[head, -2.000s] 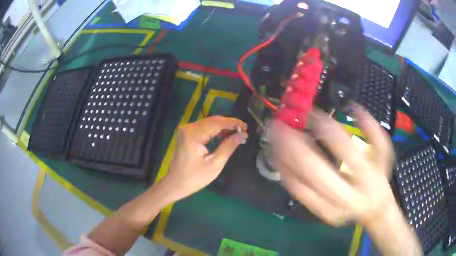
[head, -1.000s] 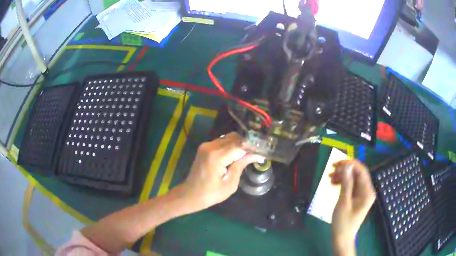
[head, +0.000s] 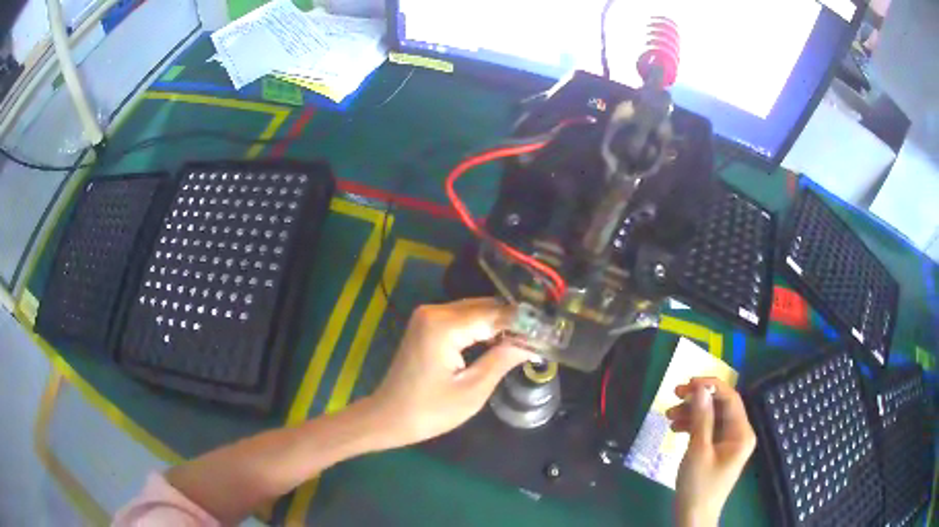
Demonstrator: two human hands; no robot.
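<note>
The black toggle press (head: 607,206) stands in the centre with its red lever grip (head: 660,54) up at the top. My left hand (head: 453,365) has thumb and forefinger at the holder, just under the clear test head (head: 551,324); its fingertips hide whether a part is between them. The brass-ringed silver part holder (head: 525,396) sits below them. My right hand (head: 713,432) is over the pale paper slip (head: 659,443), with a small whitish round component (head: 708,389) pinched at its fingertips.
A fuller black tray (head: 221,268) and a darker tray (head: 98,257) lie left. Several black trays, one dotted (head: 829,443), lie right. A monitor (head: 721,62) stands behind the press; loose papers (head: 299,46) lie back left. Red wires (head: 463,190) loop into the head.
The lever grip has gone from low over the press to upright at the back. My right hand left it and moved to the paper slip. My left hand moved to the holder.
</note>
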